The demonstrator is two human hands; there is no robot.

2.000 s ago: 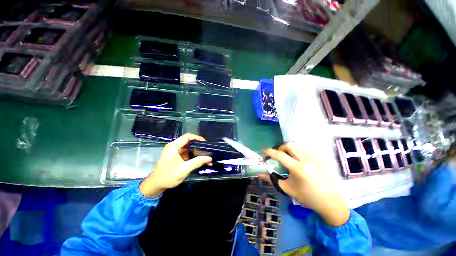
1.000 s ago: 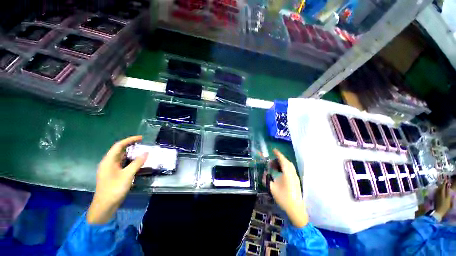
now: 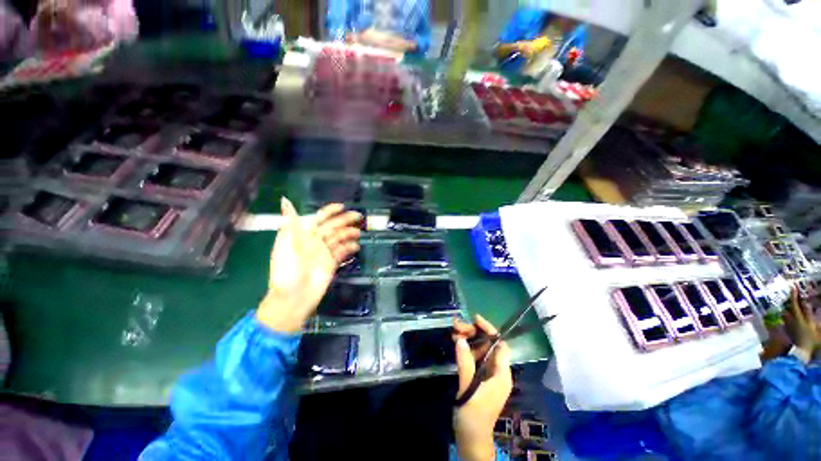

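My left hand is raised over the left row of the clear plastic tray, palm showing and fingers apart, holding nothing. My right hand is at the tray's front right corner and holds the scissors, their blades parted and pointing up and right over the foam's left edge. Dark screen units lie in the tray's two rows of pockets, including both front pockets. My left hand hides part of the left row.
A tall stack of filled trays stands left. A blue parts bin sits beside the white foam sheet, which bears pink-rimmed units. Plastic scrap lies left. A metal post rises behind. Another person's hand is far right.
The unit my left hand held over the front left pocket now lies in that pocket. My left hand is empty and has moved up and right. The scissors' blades now point away from the tray.
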